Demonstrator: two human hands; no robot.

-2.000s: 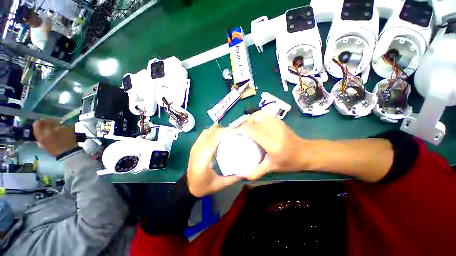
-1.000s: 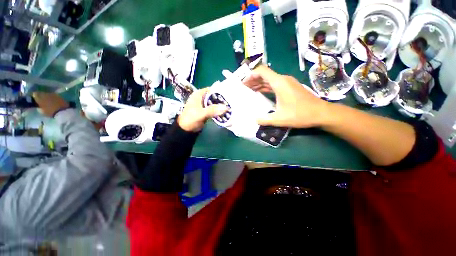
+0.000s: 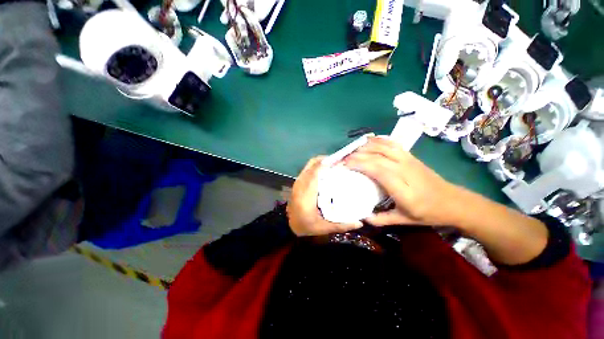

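Note:
A white camera unit (image 3: 346, 196) is held between my two bare hands near the bench's front edge, its round ball part facing up at me. No lens face shows on it now. Its white bracket (image 3: 408, 132) sticks out behind, up and to the right. My left hand (image 3: 308, 202) wraps the ball's left side, its fingers under the lower edge. My right hand (image 3: 395, 179) lies over the top and right side, thumb at the lower right. The underside of the unit is hidden.
A white tube (image 3: 334, 66) touches an open yellow and white box (image 3: 387, 33) on the green bench (image 3: 265, 126). Open camera units with wires (image 3: 506, 83) stand at right. A closed unit (image 3: 132, 63) lies at left. A person's grey sleeve (image 3: 33, 119) is at the left edge.
The held unit has turned, so its round lens face no longer shows, and it is nearer my body. The view has swung down and left; the neighbour's hand is out of view.

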